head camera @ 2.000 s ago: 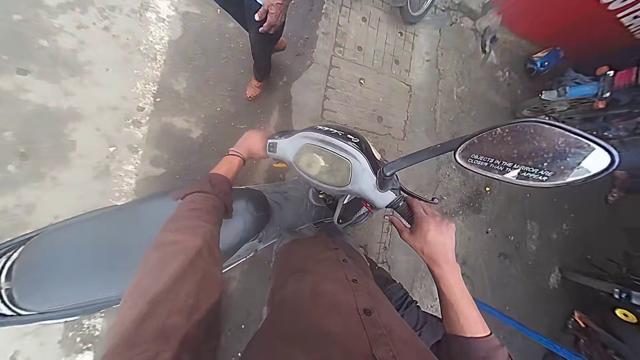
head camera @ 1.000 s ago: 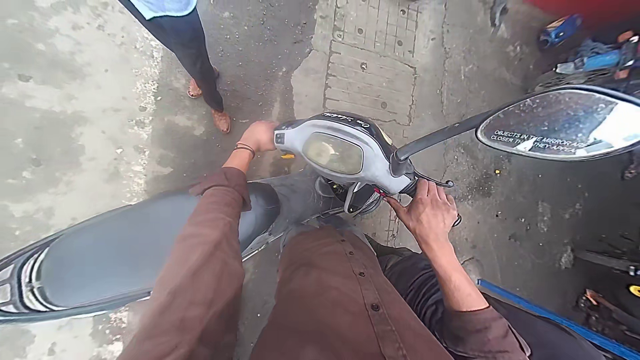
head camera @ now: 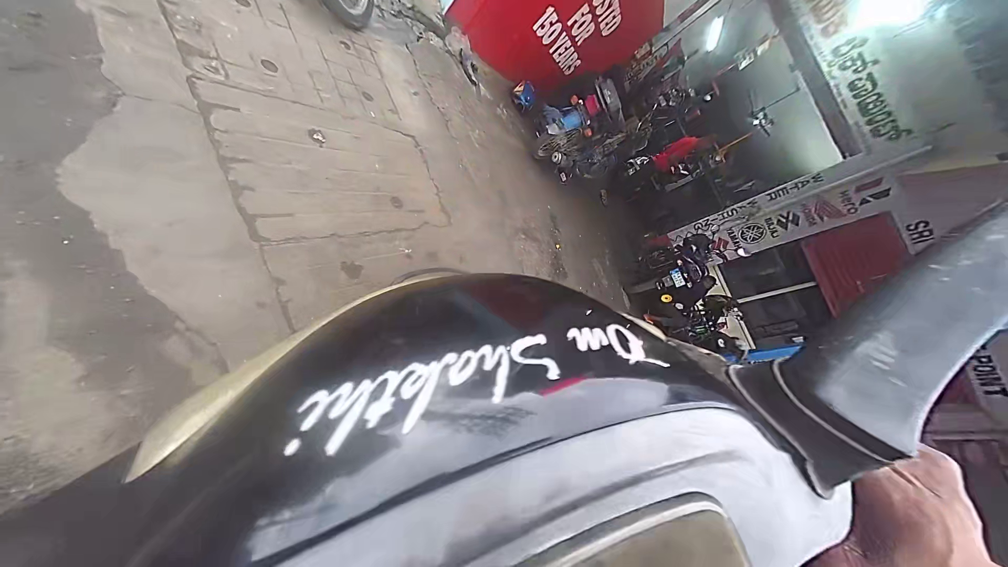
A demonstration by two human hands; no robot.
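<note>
The black and grey handlebar cowl (head camera: 472, 370) of a scooter fills the lower middle of the head view, very close, with white lettering on it. Part of the instrument cluster's lens (head camera: 669, 539) shows at the bottom edge. A dark mirror stem (head camera: 890, 346) rises from the cowl's right side. Just below the stem's base is my right hand (head camera: 917, 512), cut off by the frame; its fingers and the handlebar grip are hidden. My left hand is out of view.
Cracked concrete pavement (head camera: 331, 173) lies beyond the cowl. Several parked motorcycles (head camera: 598, 118) stand at a shopfront with signboards (head camera: 787, 216) on the right. A red panel (head camera: 559, 35) with white writing is at the top, near part of a wheel (head camera: 349, 9).
The view has moved much closer to the cowl and swung toward the shopfront. My left hand, earlier at the left handlebar end, has left the view, as have the seat and the walking person.
</note>
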